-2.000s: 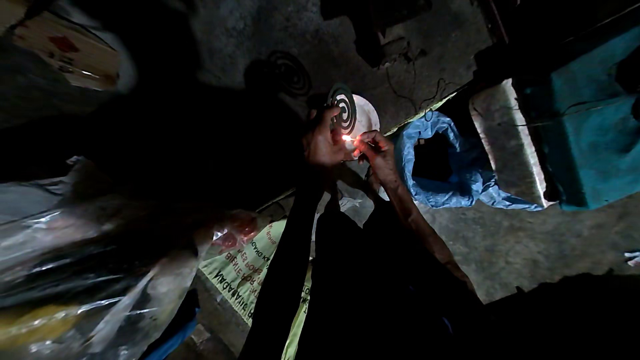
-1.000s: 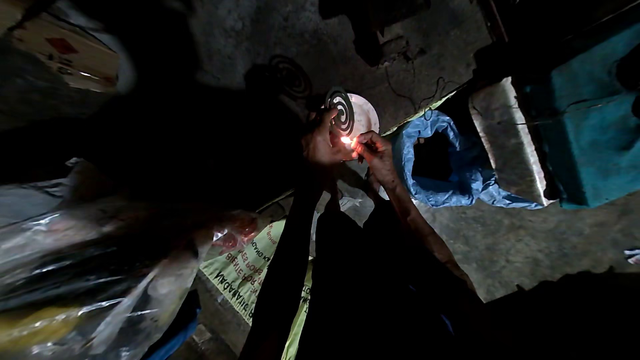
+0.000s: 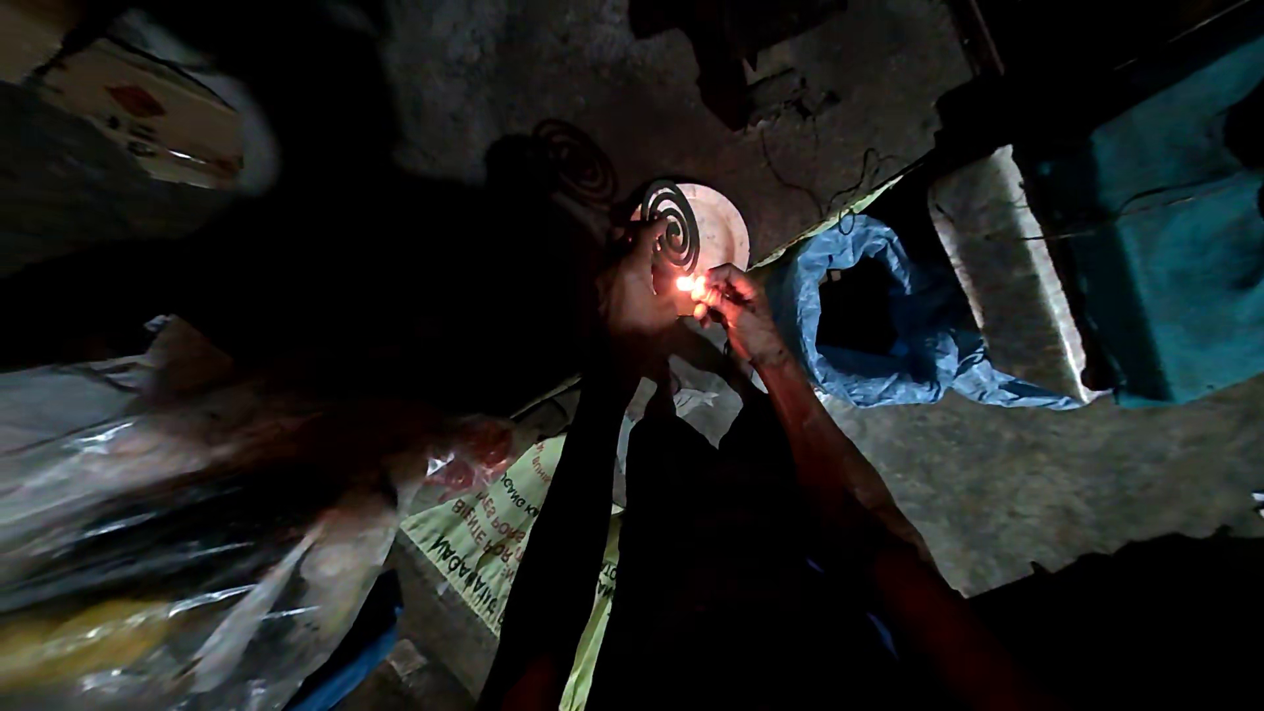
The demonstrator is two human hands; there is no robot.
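My left hand (image 3: pixel 632 286) holds a dark spiral mosquito coil (image 3: pixel 671 225) up on its side, near the middle of the view. A small bright flame (image 3: pixel 688 285) burns just below the coil. Close to its right, the fingers of my right hand (image 3: pixel 739 308) are pinched on something small that burns; glare hides whether it is a match or another thing. Behind the coil lies a round pale plate (image 3: pixel 726 232). Whether the flame touches the coil cannot be told.
To the right are a blue plastic bag (image 3: pixel 869 380) with its mouth open, a pale block (image 3: pixel 1007 267) and a teal container (image 3: pixel 1175 257). Clear plastic bags (image 3: pixel 197 553) fill the lower left, beside a printed green sheet (image 3: pixel 494 523). A cardboard box (image 3: pixel 158 109) is at the upper left.
The coil has turned or tilted slightly in my left hand, and the flame's shape has changed. Both hands stay close together in about the same place.
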